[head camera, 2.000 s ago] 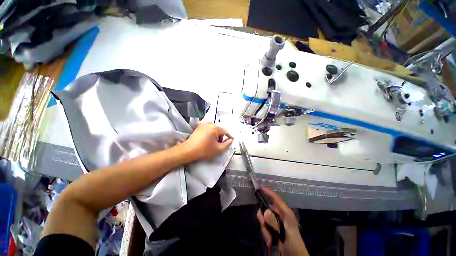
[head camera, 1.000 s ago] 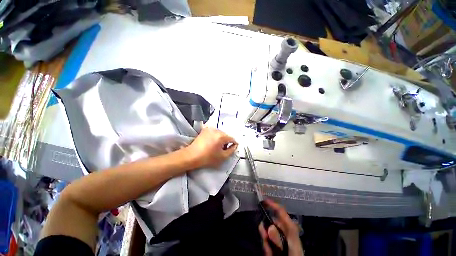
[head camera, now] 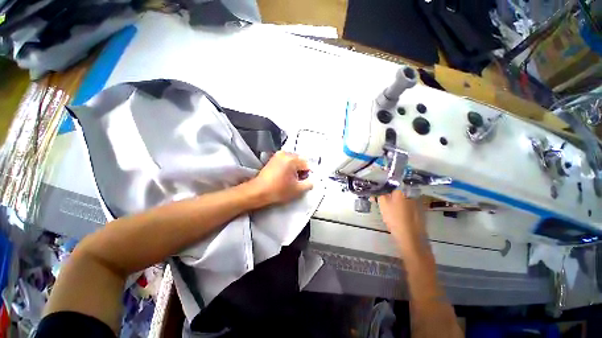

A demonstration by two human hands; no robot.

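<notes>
A large light grey garment panel (head camera: pixel 158 142) with dark edges and a dark grey part (head camera: pixel 261 135) lies bunched left of the needle area and hangs over the table's front edge. My left hand (head camera: pixel 284 179) has its fingers closed on the panel's right edge, just left of the machine's presser area. My right hand (head camera: pixel 399 214) reaches under the left end of the white sewing machine head (head camera: pixel 462 158), by the small metal parts. Its fingertips are hidden or blurred, and no scissors show in it.
Heaped grey pieces (head camera: pixel 59 39) lie at the far left, beside a blue strip (head camera: pixel 109 63). Black fabric (head camera: pixel 393 30) lies beyond the machine. Pale cords (head camera: pixel 30 152) hang at the left table edge. Scraps (head camera: pixel 39 274) lie below left. The grey ruler-marked edge (head camera: pixel 369 267) runs along the front.
My right hand has moved up and forward from below the table edge to under the machine head. The scissors it held no longer show. My left hand stays on the panel.
</notes>
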